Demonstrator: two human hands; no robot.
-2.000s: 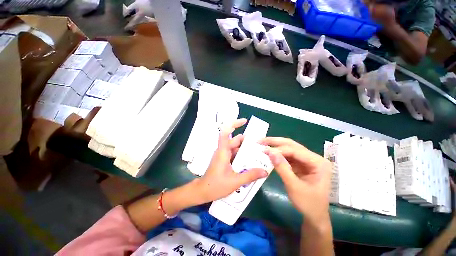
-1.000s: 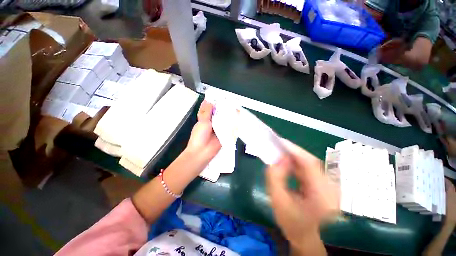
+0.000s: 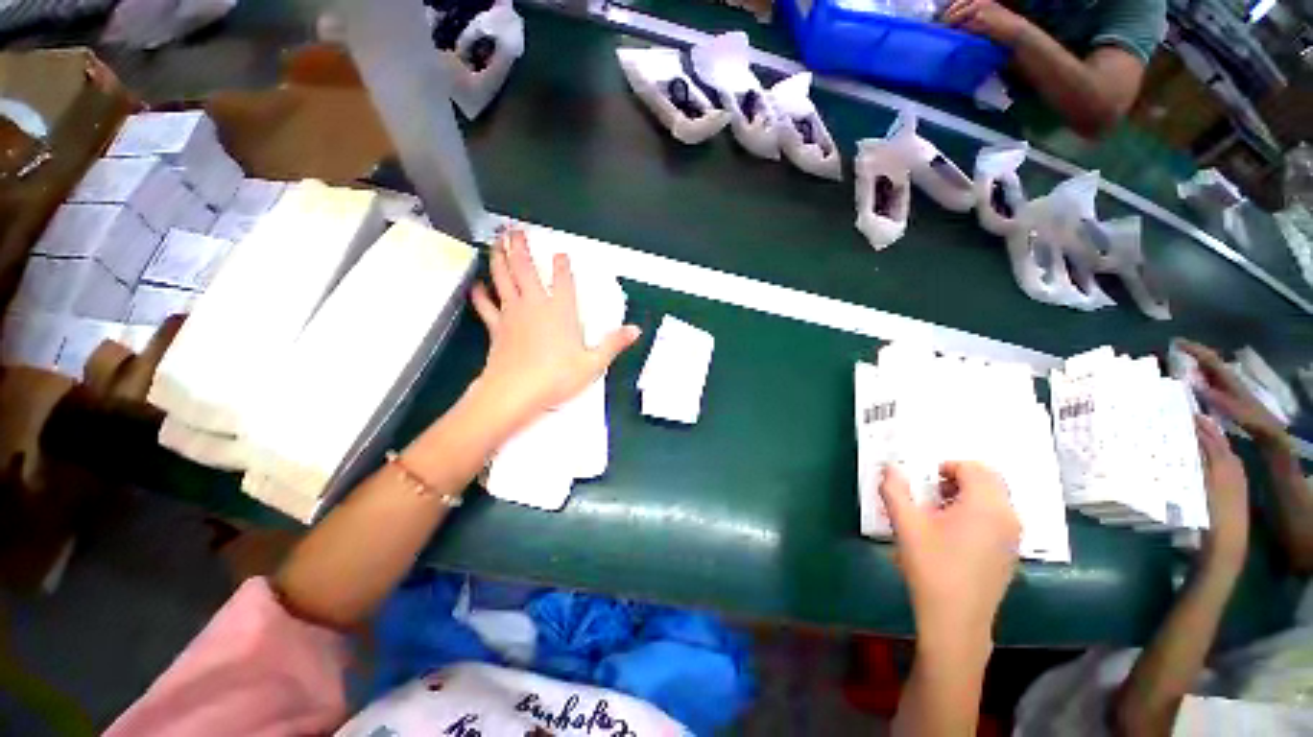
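My left hand [image 3: 540, 328] lies flat with fingers spread on a pile of long white card inserts [image 3: 555, 449], covering its upper part. A small white card [image 3: 675, 370] lies alone to the right of the pile. My right hand [image 3: 953, 526] rests at the lower left of an overlapping row of white labelled flat pieces [image 3: 972, 418], thumb and index finger bent against its front piece. Whether the fingers pinch that piece cannot be told. A dark barcode-like print shows at the row's left edge.
Two thick stacks of sheets [image 3: 360, 360] stand at left, beside small white boxes [image 3: 108, 245] in a brown carton. A metal post [image 3: 411, 115] and pale rail [image 3: 749, 295] bound the bench. Bagged products [image 3: 881, 187] lie beyond. Another person's hands touch a second row [image 3: 1130, 439] at right.
My left hand has flattened onto the pile. My right hand has moved right to the labelled row, and the white sheet it held is no longer distinct. The view has shifted right.
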